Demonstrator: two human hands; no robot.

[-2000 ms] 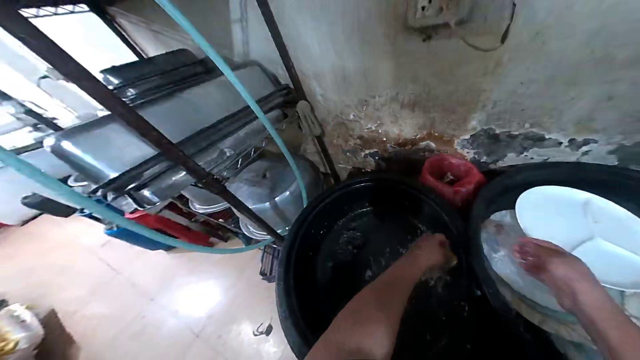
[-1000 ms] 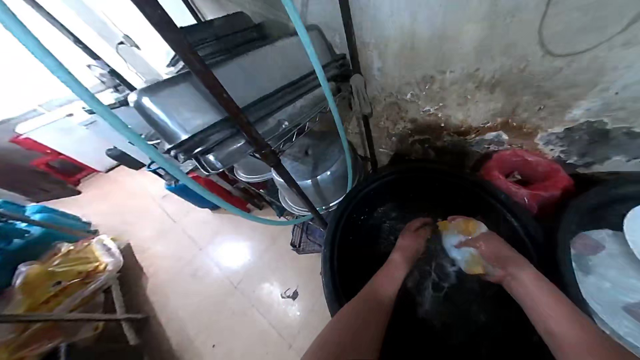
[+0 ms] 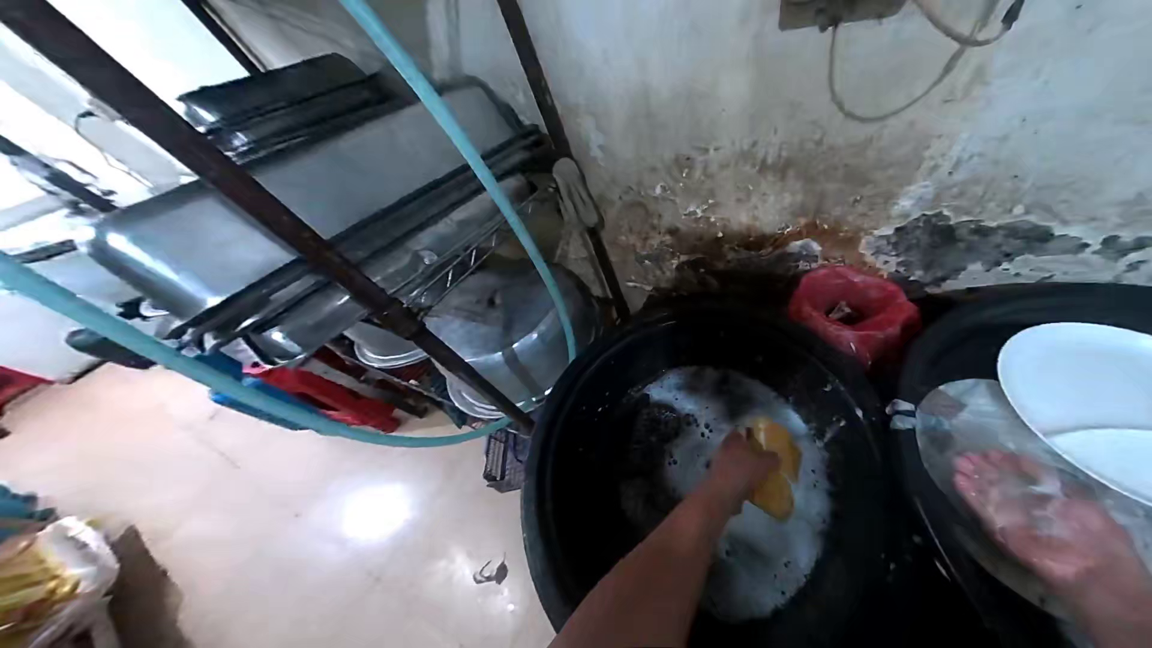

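My left hand [image 3: 745, 463] grips a yellow sponge or cloth [image 3: 776, 468] over the foamy water in a round black tub [image 3: 576, 423]. To the right, my right hand [image 3: 1035, 513] is spread over a second black tub [image 3: 945, 315], at a clear, wet-looking surface that may be water or plastic. Nothing is plainly held in it, though its fingertips are blurred. Just beyond that hand, white oval plates [image 3: 1080, 382] overlap in the second tub.
A red plastic bag with an open top [image 3: 855, 310] stands between the tubs by the stained wall. On the left, a metal rack post [image 3: 306, 238], large metal pans [image 3: 315, 180], a lidded pot [image 3: 513, 324] and a light blue hose [image 3: 468, 153] are close to the first tub.
My right hand has moved right, from the first tub to the second. The yellow thing, between both hands a second ago, is now in my left hand alone. More foam shows on the water.
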